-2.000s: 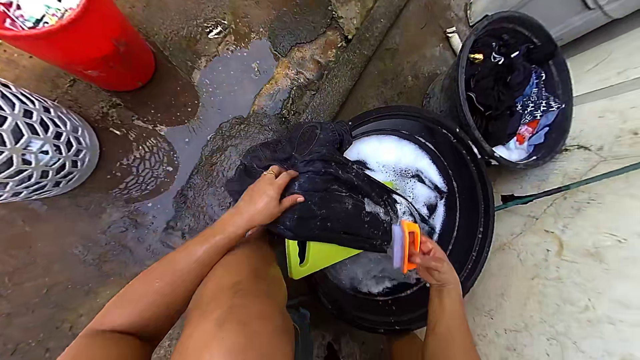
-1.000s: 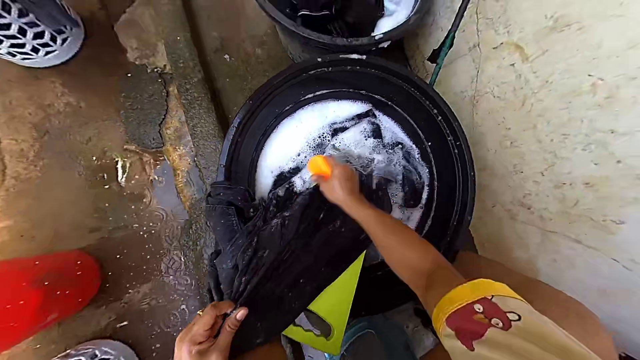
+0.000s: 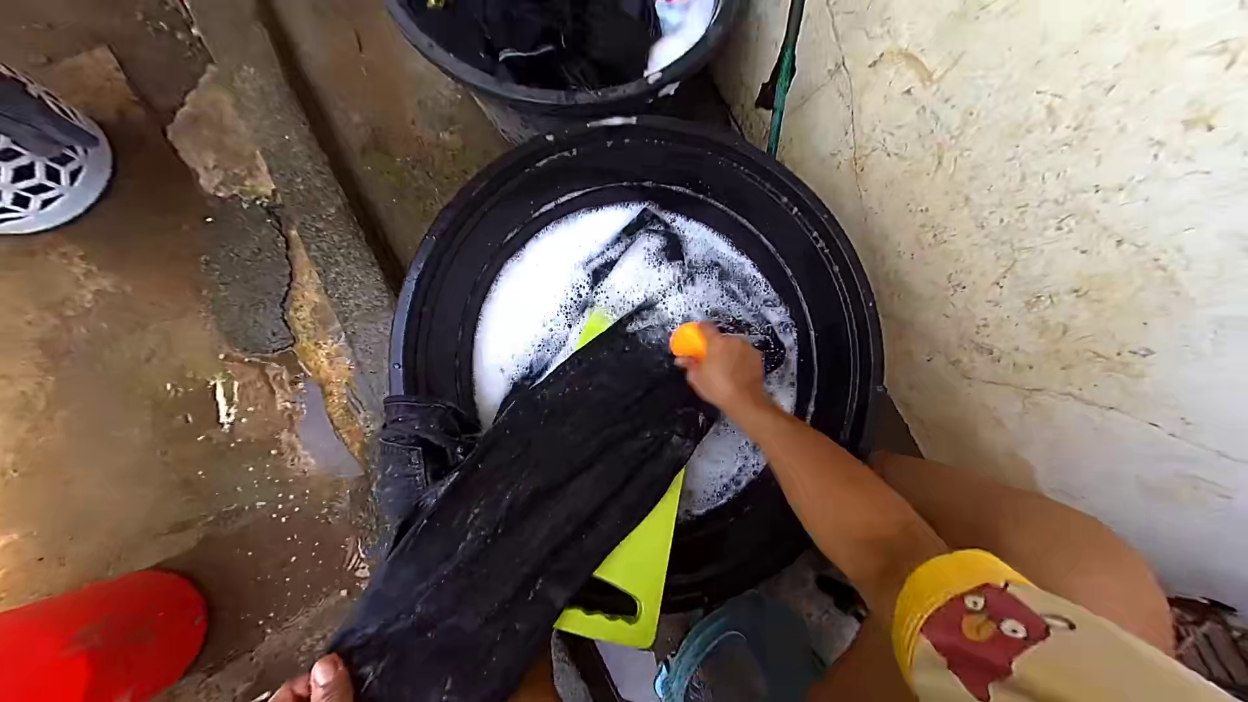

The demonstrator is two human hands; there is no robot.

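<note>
Black wet trousers [image 3: 526, 487] lie stretched across a lime-green plastic board [image 3: 643, 565], which slants out of a round black tub [image 3: 419, 322]. At the bottom edge, my left hand [image 3: 317, 682] grips one end of the cloth; only its thumb and part of the fingers show. My right hand [image 3: 726, 366] is closed on an orange-handled brush [image 3: 688, 340] at the other end of the cloth, over the suds. The brush's bristles are hidden. White foam [image 3: 546, 292] and more dark cloth fill the tub's middle.
Behind the tub stands a black bucket [image 3: 585, 96] holding dark clothes. A wall [image 3: 1053, 244] rises at the right. A red container [image 3: 107, 634] and a white lattice basket [image 3: 73, 200] are at the left. A teal container [image 3: 751, 634] sits below the tub.
Since one second ago, my right hand with the brush has moved to the right side of the foam. The trousers now extend over more of the board. The view has shifted.
</note>
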